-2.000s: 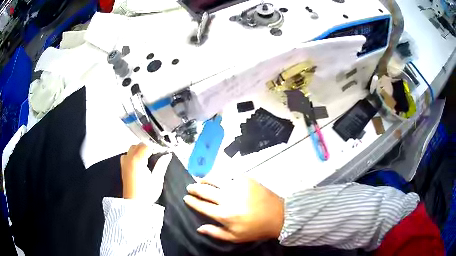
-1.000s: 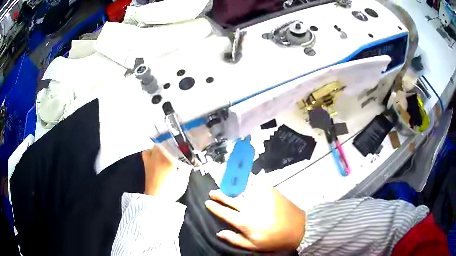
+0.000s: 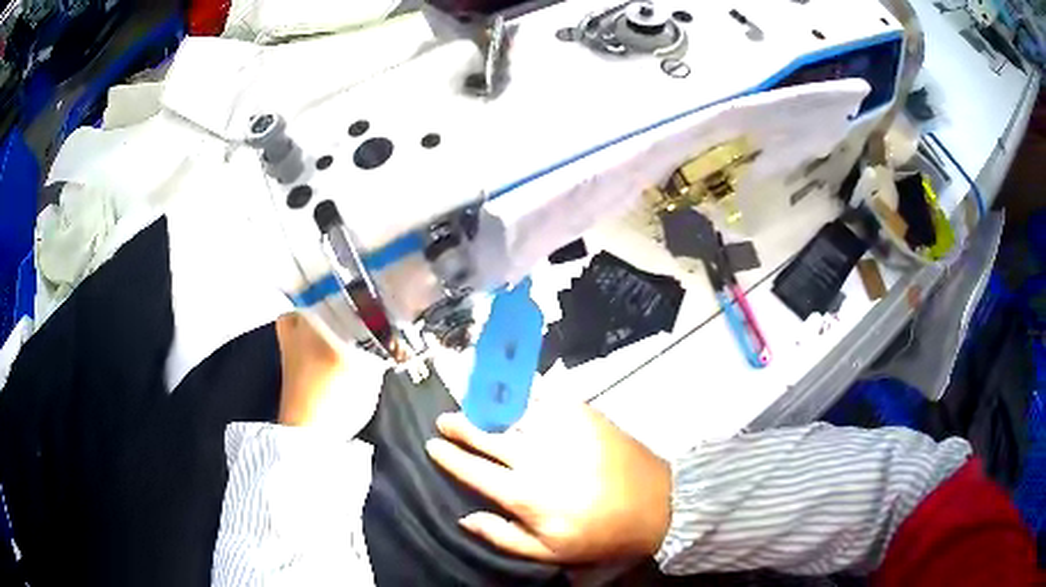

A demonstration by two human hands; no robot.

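Observation:
A large black garment piece [image 3: 92, 424] lies left of and under the needle area of a white sewing machine [image 3: 551, 92]. My left hand [image 3: 325, 373] rests on the cloth just left of the presser foot [image 3: 415, 365]; its fingertips are hidden behind the machine's left end. My right hand [image 3: 562, 482] lies flat on the cloth, fingers slightly apart, at the lower end of the blue plate [image 3: 505, 361]. The cloth runs between both hands up to the foot. Neither hand visibly grips anything.
Black labels [image 3: 625, 304] lie right of the blue plate. Snips [image 3: 740, 310] with pink and blue handles and more labels [image 3: 820, 269] lie farther right. A scrap tub [image 3: 912, 212] stands near the right edge. Pale cloth [image 3: 98, 201] is piled behind left.
The view shifted and came back. My left hand has moved forward beside the foot, its fingers now mostly hidden behind the machine's end. My right hand stays flat on the cloth.

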